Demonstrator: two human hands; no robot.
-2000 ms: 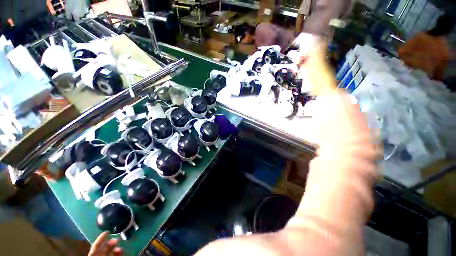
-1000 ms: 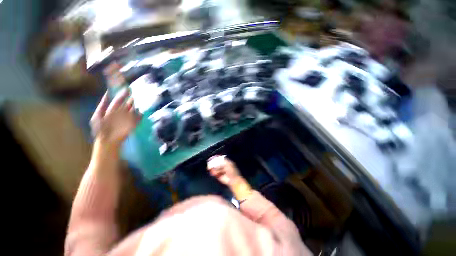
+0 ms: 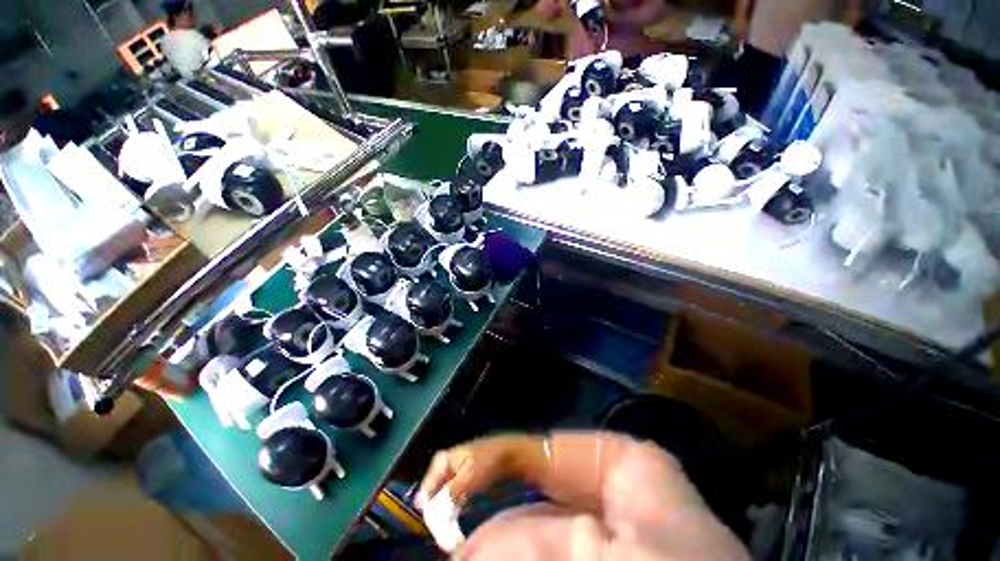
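My right hand point(image 3: 592, 493) is at the bottom centre, in front of the bench edge. Its thumb and finger pinch a small white piece point(image 3: 442, 519). My left hand is not in view. Rows of dome cameras point(image 3: 294, 455), with white bodies, glossy black balls and small prongs, stand on the green mat point(image 3: 367, 462) to the left of my hand. Thin white cables loop over some of them. A crumpled purple cloth point(image 3: 508, 254) lies at the mat's far right corner.
A white table point(image 3: 713, 241) at the right bears heaped cameras point(image 3: 636, 118) and cloudy plastic bags point(image 3: 910, 142). A brown carton point(image 3: 735, 378) is under it. Metal rails point(image 3: 263, 247) run along the mat's left side. Clear plastic lies low at the right. People are partly visible at the back.
The view swung and came back. My left hand has left the picture. My right arm, earlier stretched over the white table, is now drawn back low, with the white piece pinched.
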